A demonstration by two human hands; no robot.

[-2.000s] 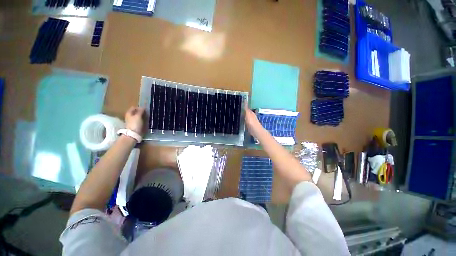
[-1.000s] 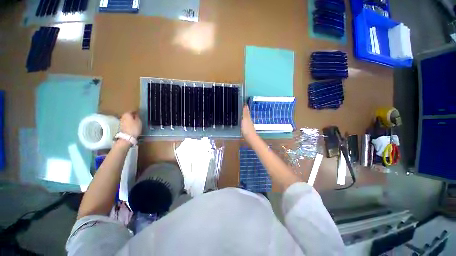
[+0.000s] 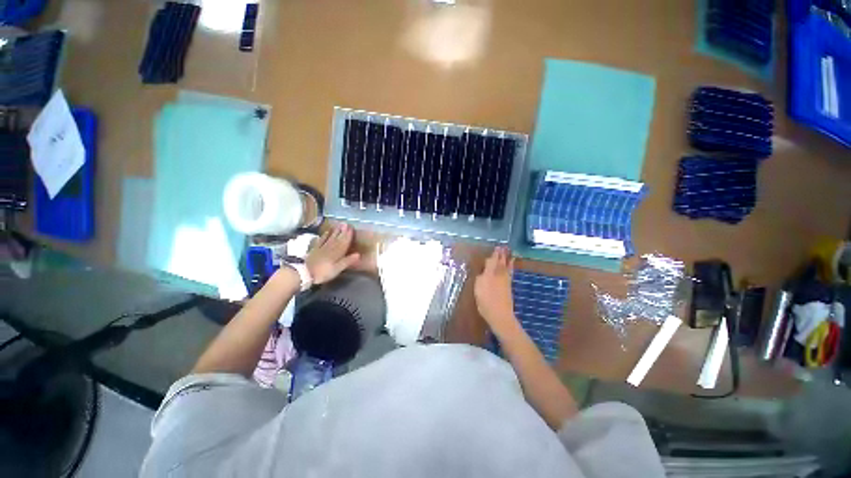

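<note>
A pale carrier tray (image 3: 425, 229) lies flat on the brown table in front of me, with dark cell strings (image 3: 425, 173) in upright rows on it. My left hand (image 3: 330, 256) is spread just below the tray's lower left corner and holds nothing. My right hand (image 3: 495, 285) rests below the tray's lower right part, near its edge, fingers forward, holding nothing visible. White strips (image 3: 409, 289) and silver ribbon leads (image 3: 451, 303) lie between my hands. A blue gridded panel (image 3: 539, 308) lies beside my right hand, which partly covers it.
A finished panel stack (image 3: 583, 213) sits on a green sheet (image 3: 597, 112). Loose ribbon (image 3: 646, 291), a black stand (image 3: 711, 294) and scissors (image 3: 823, 338) are at right. A white roll (image 3: 263, 203), a dark fan (image 3: 327, 329) and a blue bin (image 3: 70, 210) are at left.
Both hands have let go of the tray's sides and moved down below its lower edge. The whole view has shifted, so the table things appear further right.
</note>
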